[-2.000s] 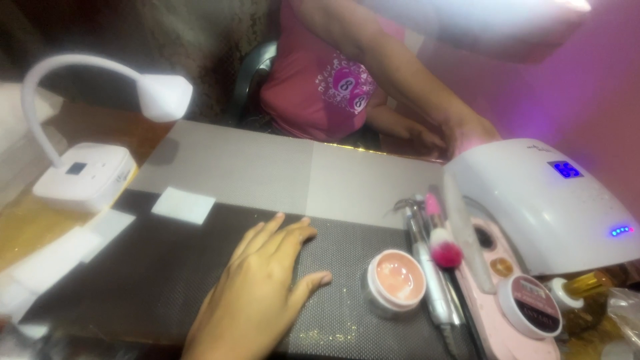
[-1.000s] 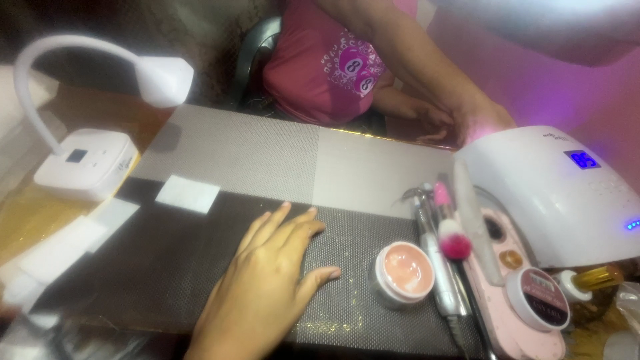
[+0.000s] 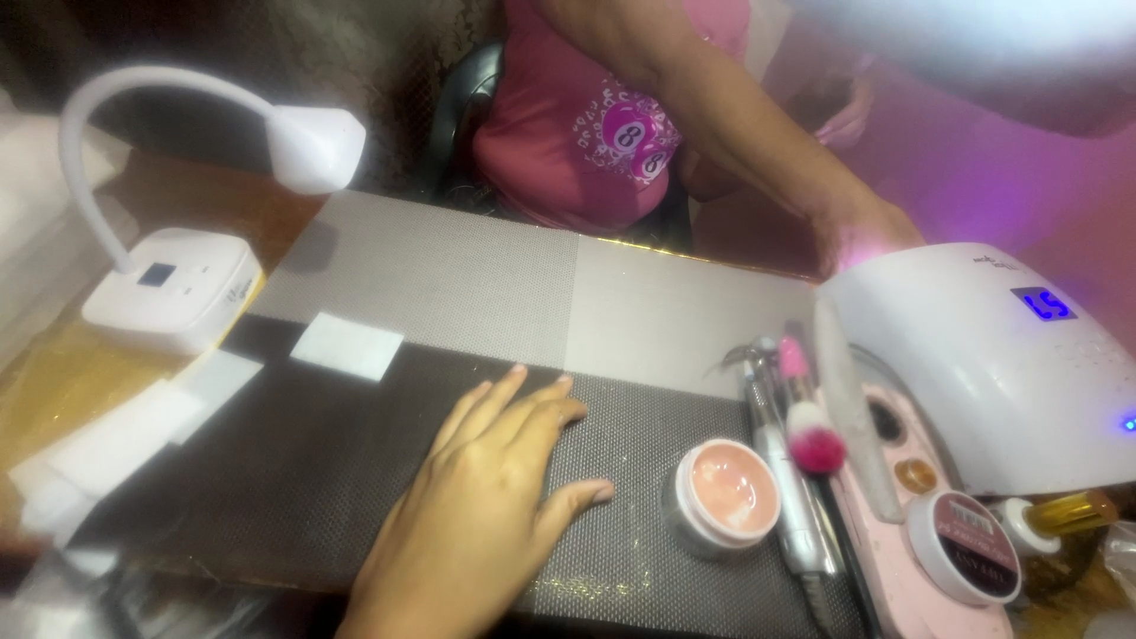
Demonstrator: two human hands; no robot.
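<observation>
My left hand lies palm down on the dark textured mat, fingers a little apart and thumb out to the right, holding nothing. To its right stands an open jar of pinkish gel. Beyond the jar lie a silver nail drill handpiece, a brush with pink and white bristles and a pale nail file. The file rests over a pink case, which also bears a round jar lid. My right hand is not in view.
A seated person in a pink shirt reaches one hand into a lit white nail lamp at the right. A white gooseneck lamp stands at the left, near white wipes. A gold-capped bottle is beside the lid.
The other person's free hand has moved from near the table edge, up and to the right in the view. The nail lamp's display has changed. My left hand keeps its place on the mat.
</observation>
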